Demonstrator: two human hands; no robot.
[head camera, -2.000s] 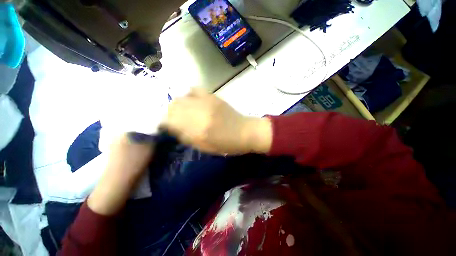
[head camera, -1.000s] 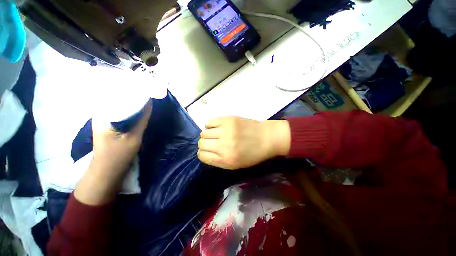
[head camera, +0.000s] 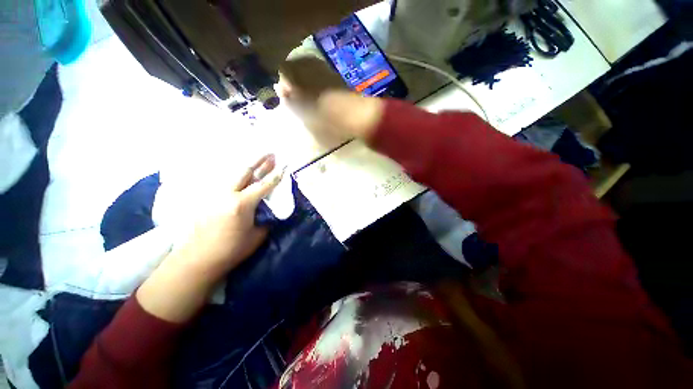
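The garment piece lies under the sewing machine, its navy shell towards my lap and its white lining spread to the left, glaring near the needle. My left hand rests on the garment just in front of the needle, fingers partly spread beside a small white flap. My right hand is raised right of the ribbed knob, in front of the phone's left edge. It is blurred and its fingers are in shadow, so its grip does not show.
The smartphone lies lit on the table, with a white cable. Dark strips and a black looped item lie at the back right. A wooden drawer with fabric is below right. A cyan object is top left.
My right hand has let go of the navy shell and moved up beside the machine head. My left hand has moved right and its fingers have spread. The view has shifted, showing the black loops.
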